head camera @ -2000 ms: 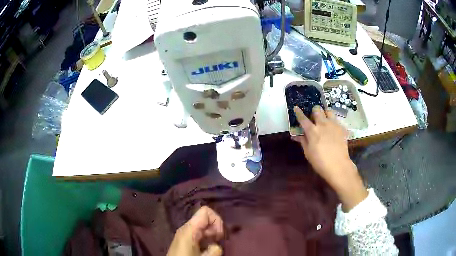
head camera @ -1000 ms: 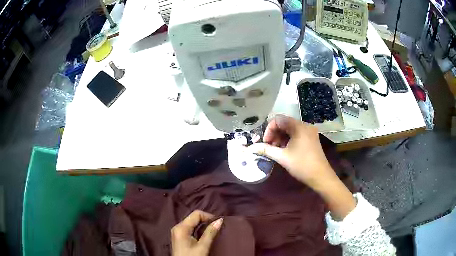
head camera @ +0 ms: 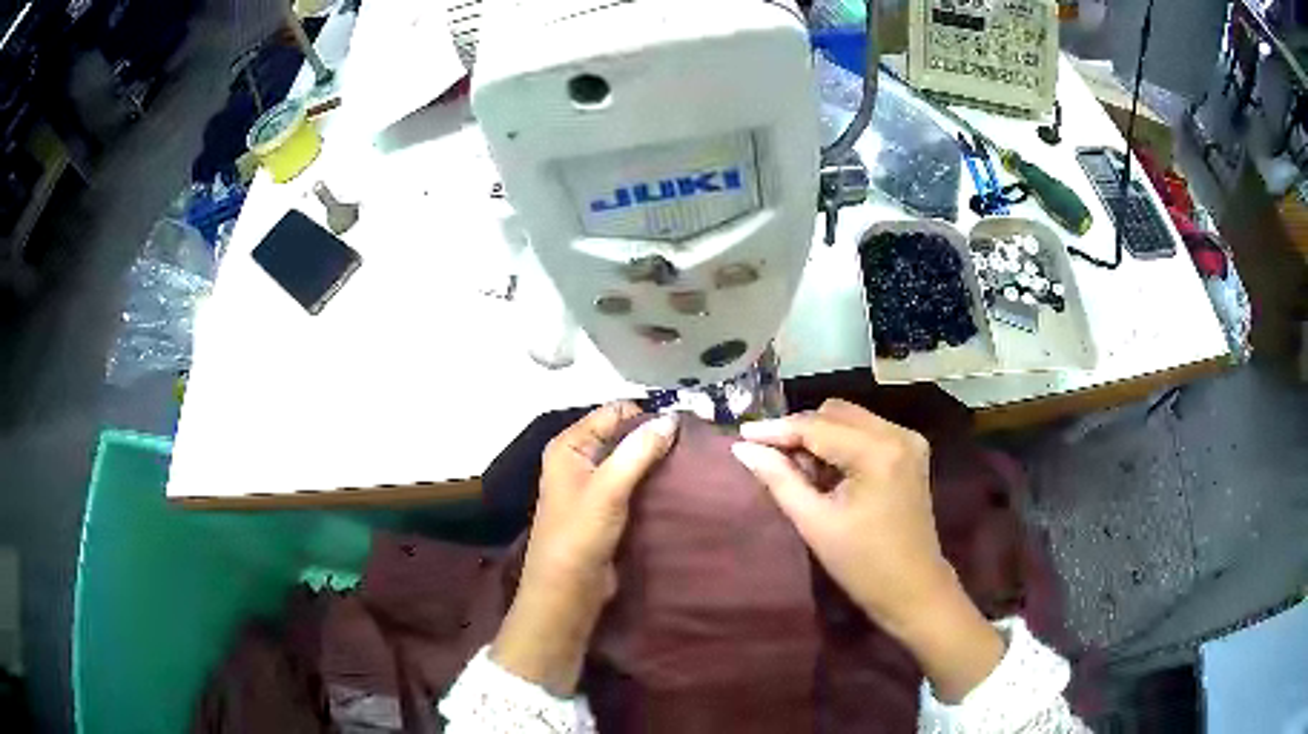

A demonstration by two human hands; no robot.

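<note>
A maroon-brown garment (head camera: 710,574) lies over the machine bed and my lap, with one edge up at the clamp under the white JUKI machine head (head camera: 660,187). My left hand (head camera: 585,502) pinches that edge just left of the clamp. My right hand (head camera: 846,502) pinches the edge just right of the clamp. The metal clamp (head camera: 717,399) shows in part between and above my fingertips. The machine bed is hidden under the cloth. I cannot tell whether a button sits in the clamp.
A tray of black buttons (head camera: 918,293) and a tray of white buttons (head camera: 1054,337) stand right of the head. A phone (head camera: 306,261) and yellow tape (head camera: 284,144) lie left. A green bin (head camera: 122,574) is at lower left. A green-handled screwdriver (head camera: 1054,194) and control panel (head camera: 983,55) are behind the trays.
My right hand went from the black-button tray to the clamp, then slightly down onto the cloth. My left hand moved up from the lap, bringing the garment edge over the bed to the clamp.
</note>
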